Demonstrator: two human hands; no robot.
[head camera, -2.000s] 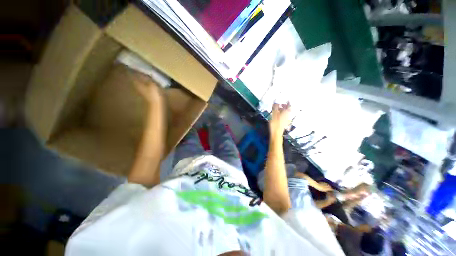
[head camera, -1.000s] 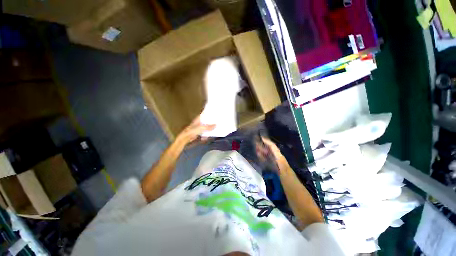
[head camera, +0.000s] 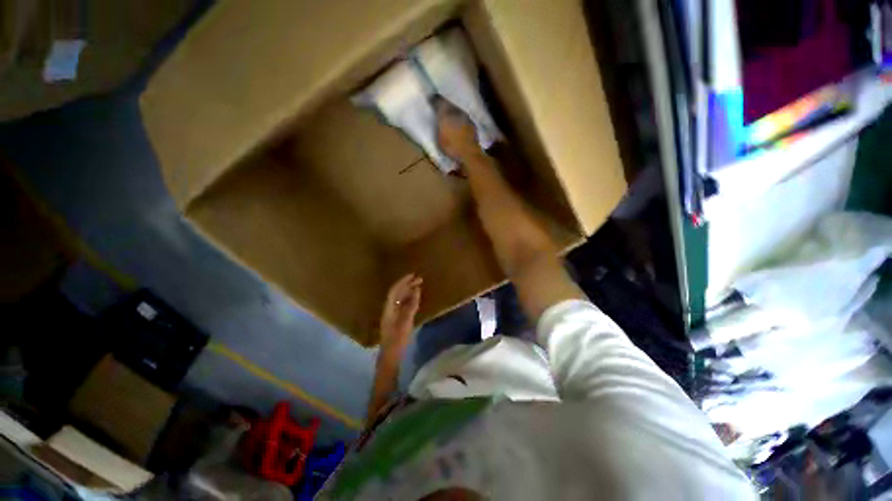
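Note:
A large brown carton (head camera: 391, 245) stands open in front of me with its flaps spread. White bagged products (head camera: 401, 96) lie side by side at its far right inside corner, with thin dark cords at their near ends. My right hand (head camera: 456, 132) reaches deep into the carton and rests at the bagged products; its fingers are blurred and partly hidden, so I cannot tell whether it grips one. My left hand (head camera: 402, 296) is at the carton's near edge, empty, with fingers apart.
On the right, a green-edged bench (head camera: 697, 274) holds a pile of white bagged products (head camera: 812, 342) and a dark red-purple folder (head camera: 797, 59). A red stool (head camera: 284, 442) and black crate (head camera: 156, 336) are lower left. Another carton (head camera: 93, 49) is upper left.
The white bagged product that my left hand held above the carton now lies inside it. My right hand has moved into the carton. My left hand has let go. The view is closer to the carton.

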